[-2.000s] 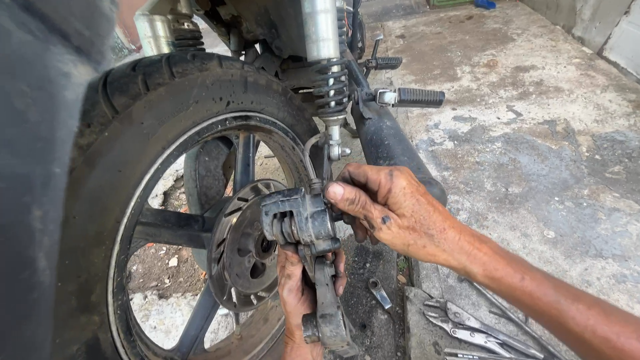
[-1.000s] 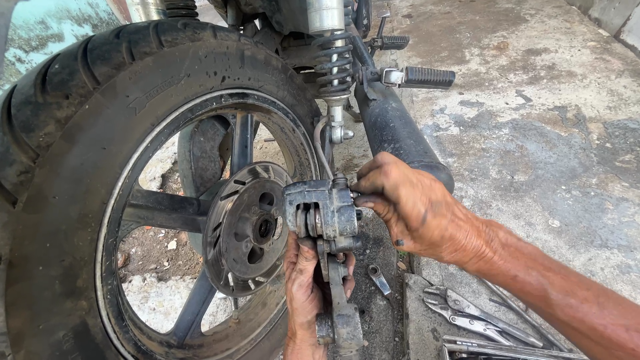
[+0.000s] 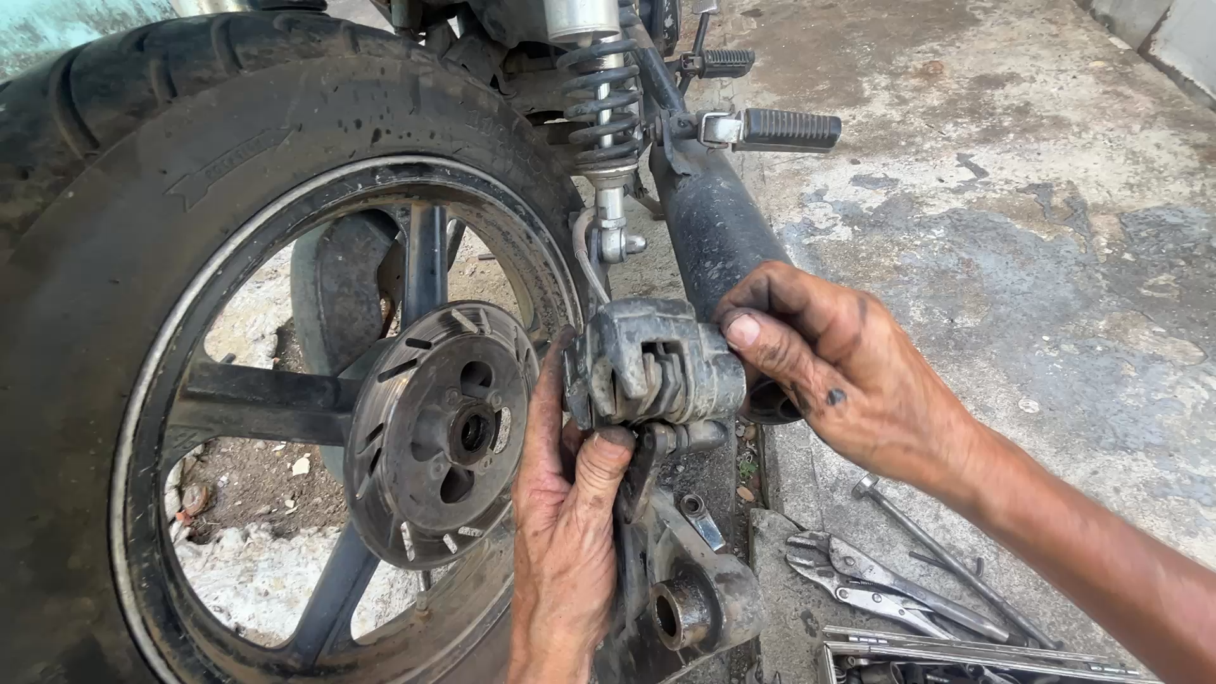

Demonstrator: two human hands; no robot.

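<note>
A grimy brake caliper (image 3: 655,366) with its pads showing in the slot sits between my hands, its hose rising behind it toward the shock absorber (image 3: 604,104). My left hand (image 3: 570,532) grips the caliper from below, thumb up near its lower edge. At the caliper's right side, the thumb and bent fingers of my right hand (image 3: 836,370) press together against it; whether they pinch a small part is hidden. Left of the caliper, the slotted brake disc (image 3: 442,437) is on the motorcycle's spoked rear wheel (image 3: 271,404). Below the caliper is a metal arm with a round bushing (image 3: 679,608).
A black exhaust muffler (image 3: 712,218) and a rubber footpeg (image 3: 788,130) lie beyond my right hand. On the concrete at lower right are locking pliers (image 3: 883,579), a long bolt or axle (image 3: 950,560) and an open metal toolbox (image 3: 978,655). A small wrench (image 3: 701,522) rests near the arm.
The caliper has turned in my hands, so its pad slot faces the camera more directly. My left thumb now shows at its lower edge. The view has moved closer.
</note>
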